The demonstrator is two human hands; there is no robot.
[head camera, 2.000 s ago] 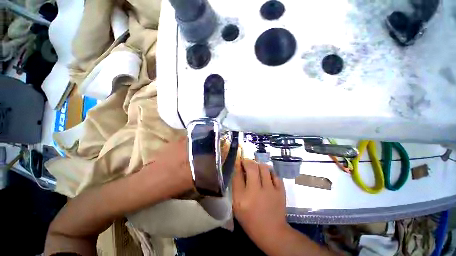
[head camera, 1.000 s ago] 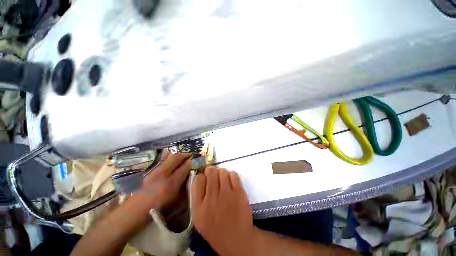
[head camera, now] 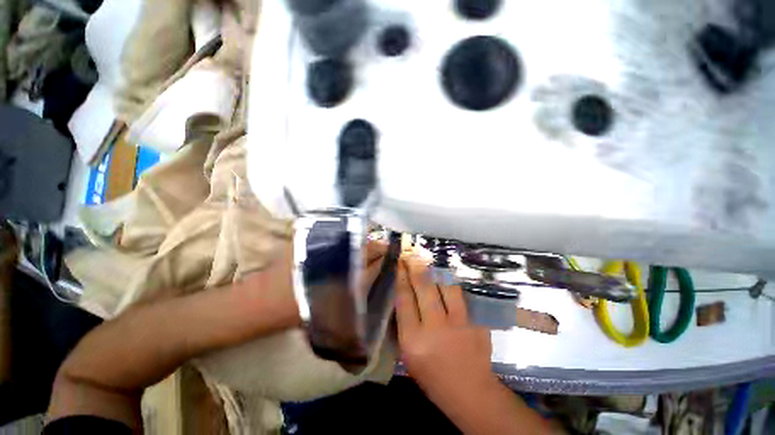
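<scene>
Tan cloth [head camera: 204, 229] lies crumpled left of the white sewing machine head [head camera: 544, 153] and hangs below my left forearm. My left hand [head camera: 276, 293] lies over the cloth, its fingers mostly hidden behind the shiny metal guard [head camera: 331, 285]. My right hand [head camera: 446, 331] lies palm down beside the cloth's edge, fingers extended and close together, pointing toward the lit needle area [head camera: 408, 246]. Its fingertips are close to my left fingertips. The machine head and guard hide the exact contact with the cloth.
Yellow [head camera: 629, 314] and green [head camera: 671, 306] shears handles lie right of the machine. Brown patches [head camera: 537, 321] sit on the white table [head camera: 586, 344]. White and tan pieces [head camera: 174, 110] are piled at upper left. A dark grey machine part [head camera: 34, 166] stands at far left.
The view swung across the machine and back, so the guard again covers my left fingers. Both hands stay at the needle area. The cloth's folds have shifted slightly.
</scene>
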